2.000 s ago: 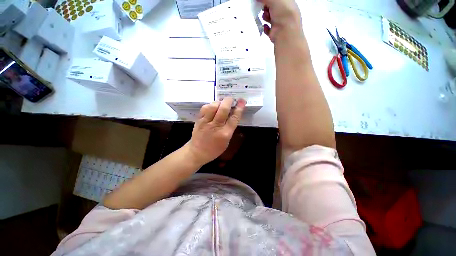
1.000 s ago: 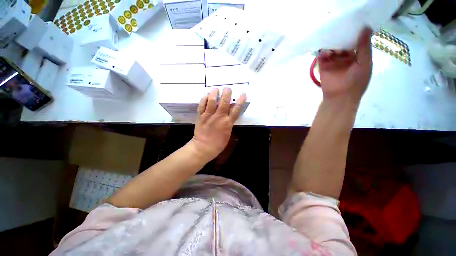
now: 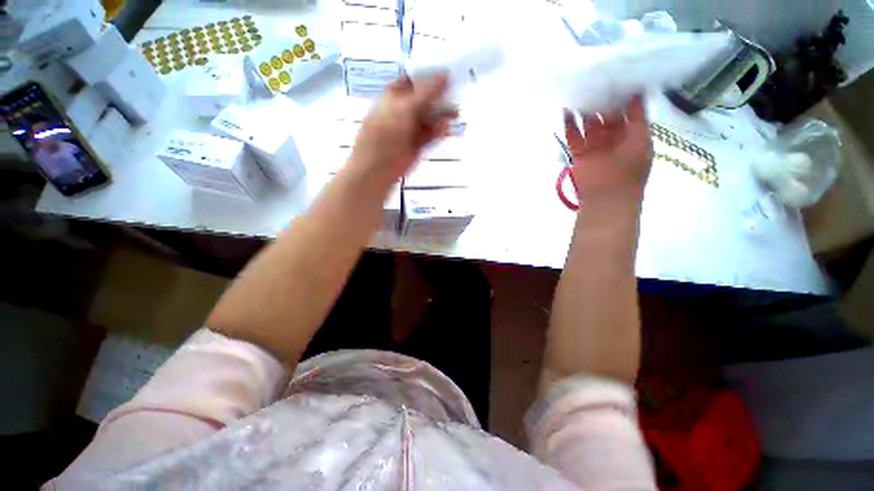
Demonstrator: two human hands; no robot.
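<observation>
My left hand (image 3: 398, 129) is over the rows of white boxes (image 3: 436, 209), its fingers closed on the near end of a blurred label strip (image 3: 474, 65). It hides part of the boxes below. My right hand (image 3: 610, 158) is raised to the right of the boxes and holds a large white paper (image 3: 632, 72). The paper is blurred and overexposed; whether it joins the strip cannot be told.
Loose white boxes (image 3: 206, 158) and a lit smartphone (image 3: 57, 144) lie at left. Gold seal sheets (image 3: 201, 43) lie behind them, another (image 3: 685, 153) at right. A red tool handle (image 3: 567, 188) shows beside my right hand. A kettle (image 3: 724, 77) and plastic bag (image 3: 805, 163) are at far right.
My left hand has left the front boxes, moved up and taken hold of the label strip. My right hand has moved left with the white paper. The view has shifted, showing more at right.
</observation>
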